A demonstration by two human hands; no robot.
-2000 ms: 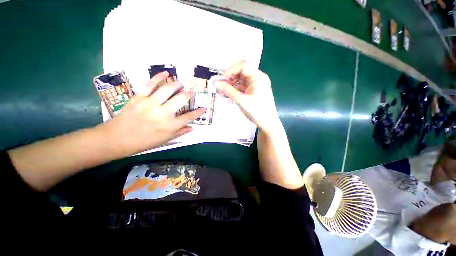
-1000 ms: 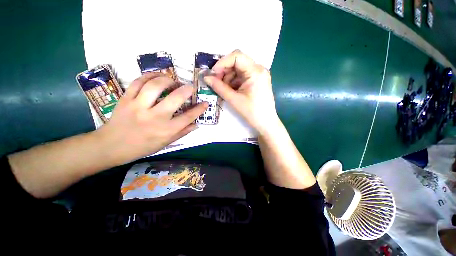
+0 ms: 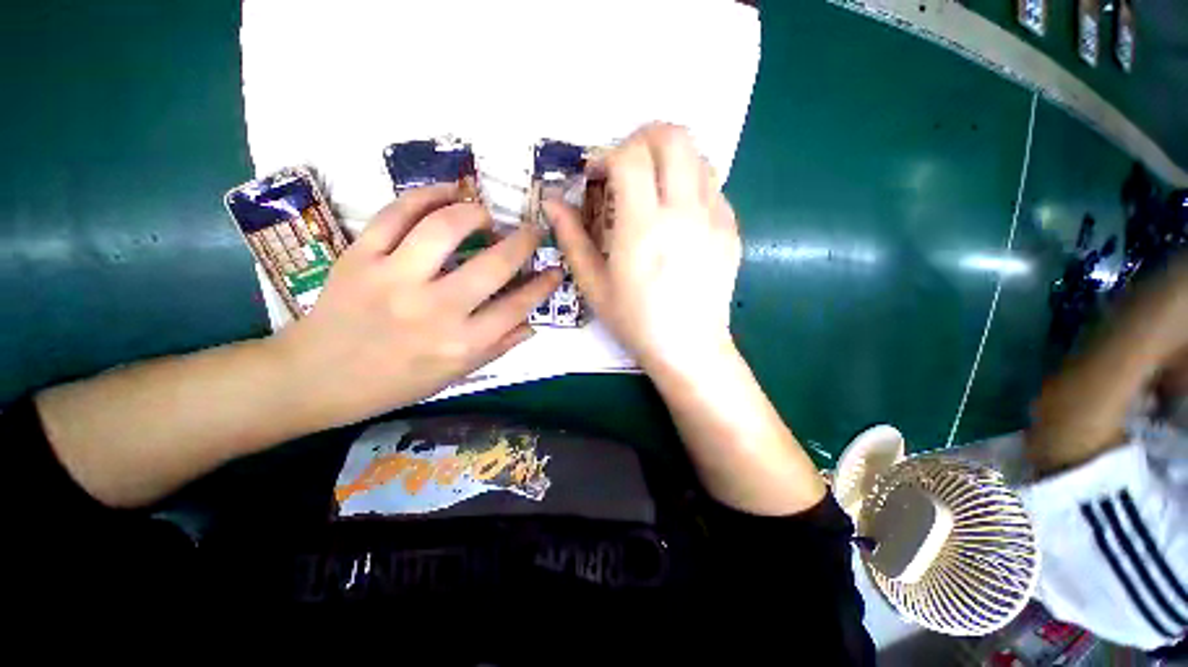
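Three phone assemblies lie on the glared-out white sheets (image 3: 495, 65). The left phone assembly (image 3: 289, 241) is tilted, with a dark screen end and a green patch. The middle phone assembly (image 3: 434, 163) is mostly covered by my left hand (image 3: 417, 293), whose spread fingers rest over it and reach the right one. The right phone assembly (image 3: 558, 163) shows its dark end and part of a white keypad between my hands. My right hand (image 3: 664, 248) is over its right side, thumb and fingers around its upper part; whether they pinch anything is hidden.
A cream desk fan (image 3: 958, 541) stands at the lower right. A neighbour's arm (image 3: 1107, 378) in a white striped sleeve reaches over dark loose parts (image 3: 1088, 274) at right. Waiting phone units (image 3: 1088, 29) lie beyond the pale rail (image 3: 971, 29).
My right hand has turned and opened somewhat, its fingers now extended upward over the right phone. My left hand stays spread over the phones. The neighbour's arm has come in at right.
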